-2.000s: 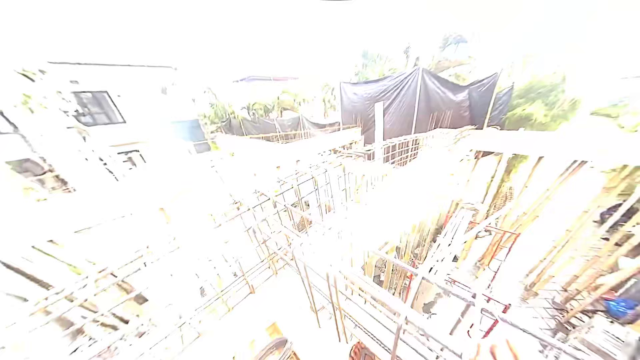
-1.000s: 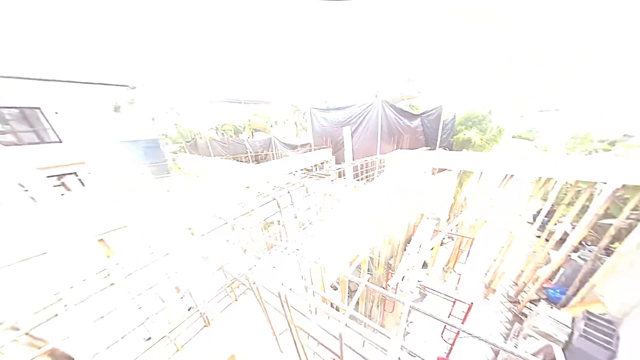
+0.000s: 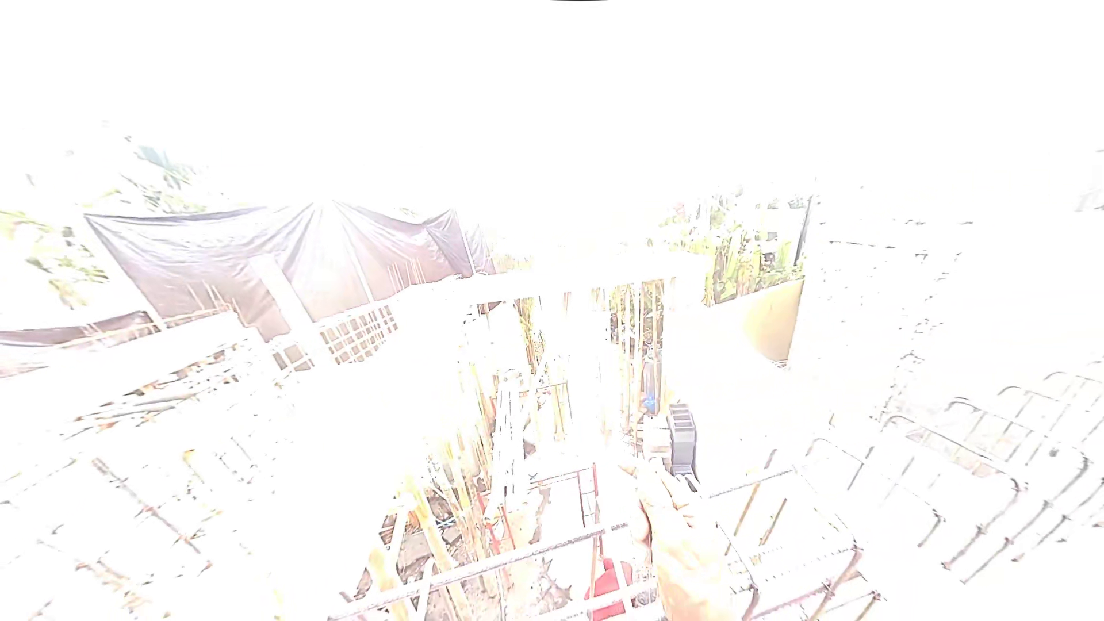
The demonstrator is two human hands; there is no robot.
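Observation:
My right hand (image 3: 681,543) comes up from the bottom edge, right of centre, strongly washed out by light. Its fingers are curled around a ribbed steel reinforcing bar (image 3: 483,565), which runs from the lower left up to the right behind the hand. More of the rebar cage (image 3: 828,591) stands right beside the hand. Below and to its left, a red object (image 3: 610,591) shows between the bars; its kind is unclear. My left hand is out of view.
Bent rebar stirrups (image 3: 966,431) stand at the right. Bamboo poles (image 3: 431,526) and a red metal frame (image 3: 589,492) lie below the bars. Stacked grey hollow items (image 3: 681,435) are beyond the hand. A dark tarp (image 3: 345,259) hangs behind, left of a yellowish wall (image 3: 768,319).
The view has swung to the right. My right hand, out of view one second ago, now shows on the bar.

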